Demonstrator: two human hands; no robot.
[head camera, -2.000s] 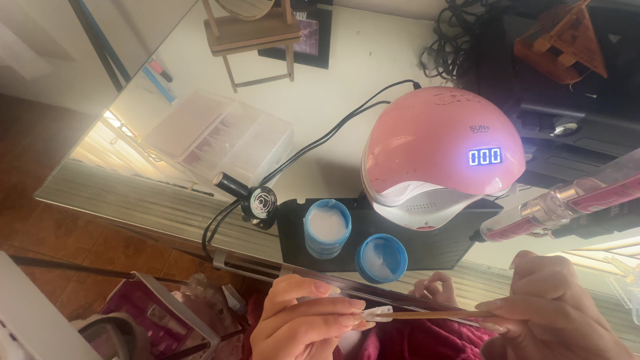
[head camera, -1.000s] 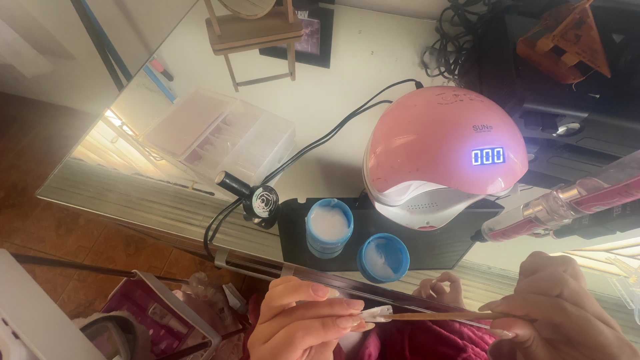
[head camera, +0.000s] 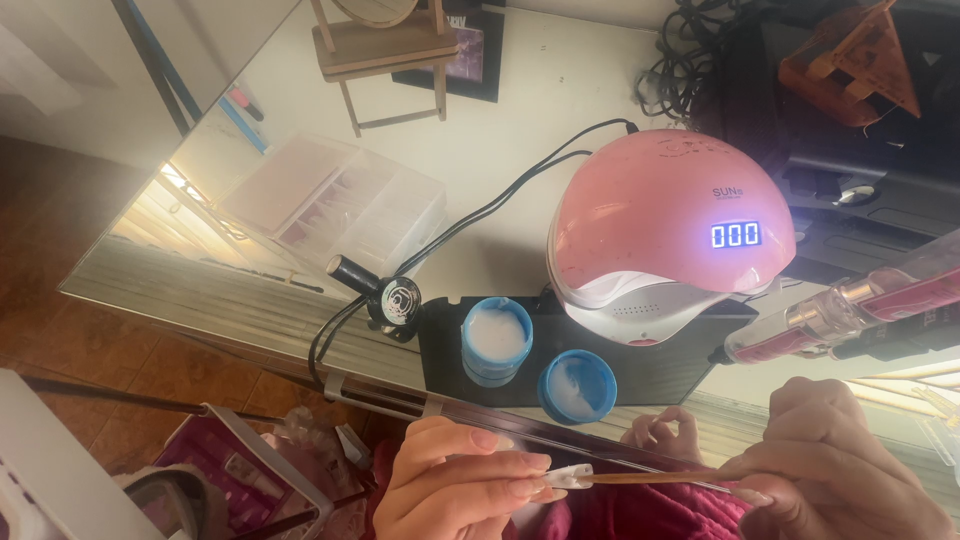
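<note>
My left hand pinches a small whitish piece, which looks like a nail tip, between thumb and fingers. From the right, my right hand grips a thin wooden stick whose end touches that piece. Beyond the hands, on a black mat, stand a blue tub with white contents and a smaller blue tub or lid with white residue. A pink nail lamp, its display lit with zeros, sits behind them.
A black nail-polish bottle and dark cables lie left of the mat. Farther left is a clear compartment box. A small wooden easel stands at the back, and clear-and-pink bottles lie at the right. The glass tabletop's edge runs before me.
</note>
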